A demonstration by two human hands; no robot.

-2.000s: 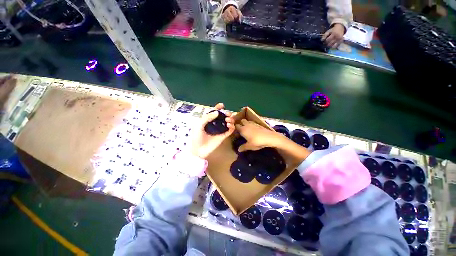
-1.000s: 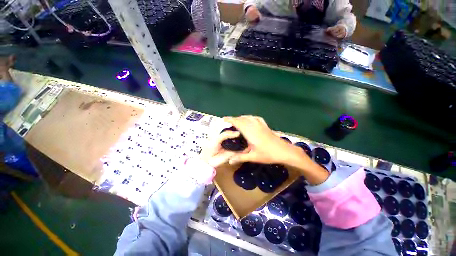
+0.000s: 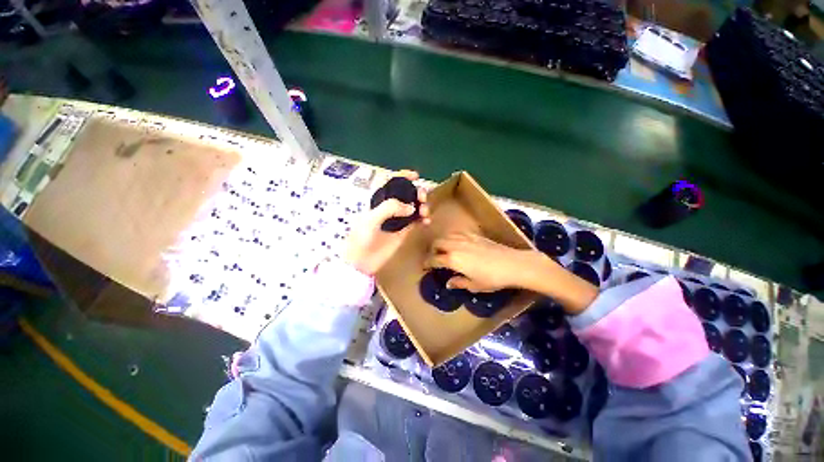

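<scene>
My left hand point(image 3: 384, 226) holds black round covers point(image 3: 396, 200), which overlap each other, at the upper left edge of the carton. My right hand point(image 3: 474, 262) is inside the open brown carton point(image 3: 411, 311), its fingers bent down over loose black covers point(image 3: 443, 291). Whether the fingers grip a cover cannot be told. The carton sits tilted on the cover tray point(image 3: 492, 383), whose large black rounds show below it and to its right.
The green conveyor point(image 3: 506, 135) carries a lit unit point(image 3: 687, 196) at right and another lit unit point(image 3: 222, 88) at left. A slotted metal post point(image 3: 257, 81) stands by the small-parts sheet point(image 3: 257, 244). Black blister trays point(image 3: 533, 32) lie across the belt.
My hands have moved apart; my right hand has gone from the left hand's cover back into the carton. The lit unit at right sits further right. The far person's hands have left the view.
</scene>
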